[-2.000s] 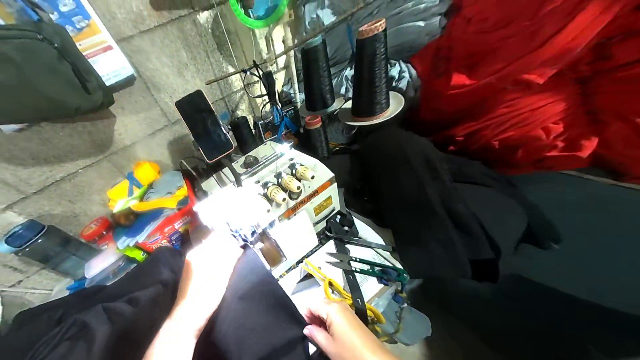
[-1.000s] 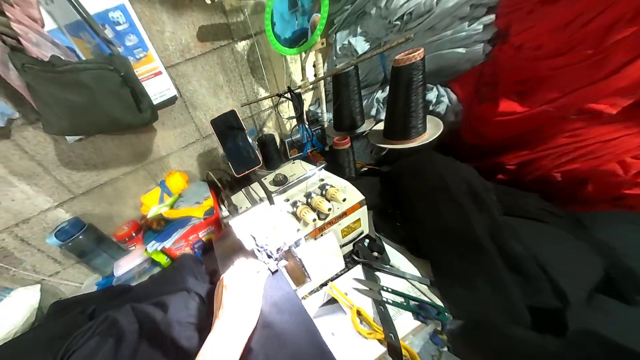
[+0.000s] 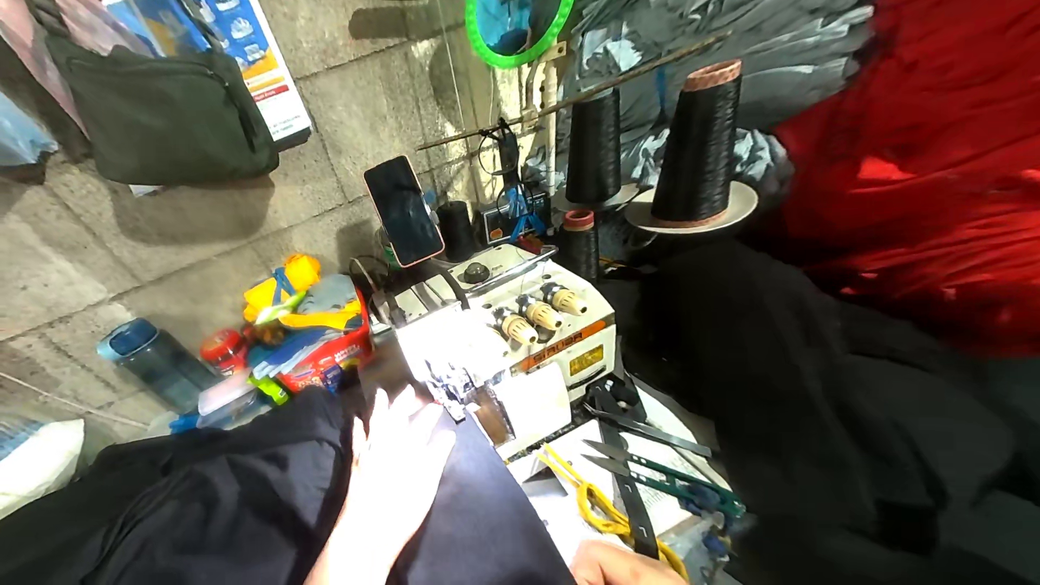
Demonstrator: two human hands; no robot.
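Note:
My left hand [image 3: 400,467] lies flat on dark fabric [image 3: 479,512], its fingertips just before the brightly lit needle area of an overlock sewing machine [image 3: 561,325]. The fabric runs from the presser foot toward me and spreads over the left side. At the bottom edge, my right hand [image 3: 621,562] is partly cut off, with curled fingers at the fabric's right edge; its grip is hard to make out. Near it on the machine table are yellow-handled scissors [image 3: 597,508], green-handled thread snips [image 3: 674,483] and metal tweezers [image 3: 650,431].
Black thread cones [image 3: 699,146] stand behind the machine, beside a phone [image 3: 404,211] in a holder. Black cloth [image 3: 780,390] and red cloth [image 3: 926,162] are piled at right. A water bottle [image 3: 158,366] and a red container of items [image 3: 325,357] sit at left against the block wall.
My right hand, at the fabric's edge two seconds ago and out of view one second ago, shows again at the bottom. My left hand stays on the fabric near the needle area.

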